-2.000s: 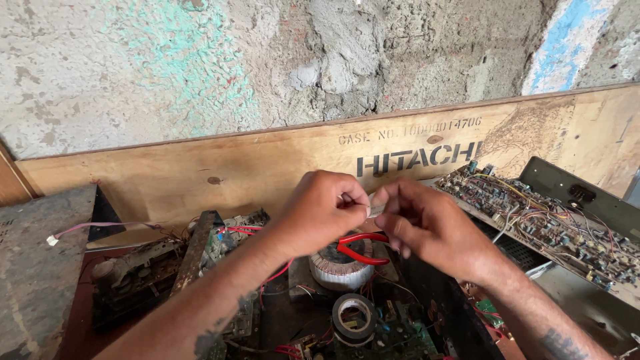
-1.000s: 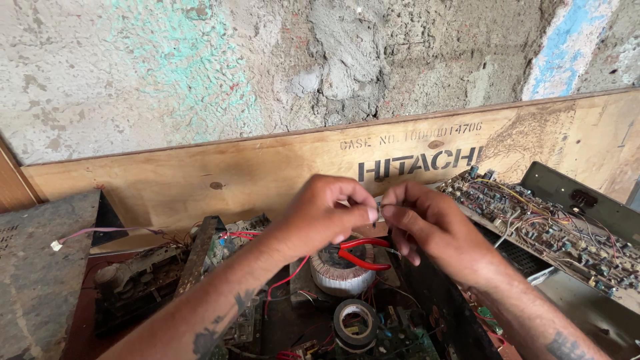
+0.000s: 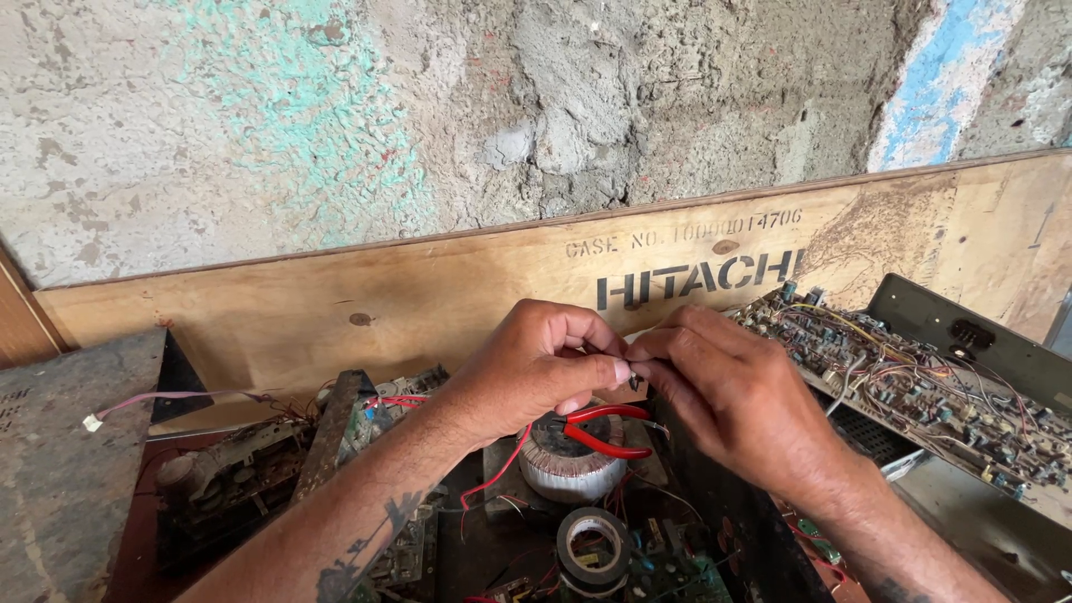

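My left hand (image 3: 557, 360) and my right hand (image 3: 724, 385) meet at the fingertips above an opened electronics chassis. Between them they pinch a small part (image 3: 634, 379), mostly hidden by the fingers; I cannot tell what it is. Just below lie red-handled pliers (image 3: 607, 431), on top of a toroidal transformer (image 3: 571, 469) with a pale wrapped side. A red wire (image 3: 494, 481) runs down to the left of the transformer. In front of it a roll of black tape (image 3: 593, 551) rests among circuit boards.
A large circuit board (image 3: 921, 402) full of parts and wires lies at the right, by a dark metal panel (image 3: 971, 331). At the left are a worn metal cover (image 3: 67, 469) and a dusty mechanism (image 3: 226, 486). Behind stands a plywood board (image 3: 360, 293) against a rough wall.
Both hands stay together over the transformer with small shifts of the fingers. The left hand's fingers have turned, and the small part is less visible than one second ago.
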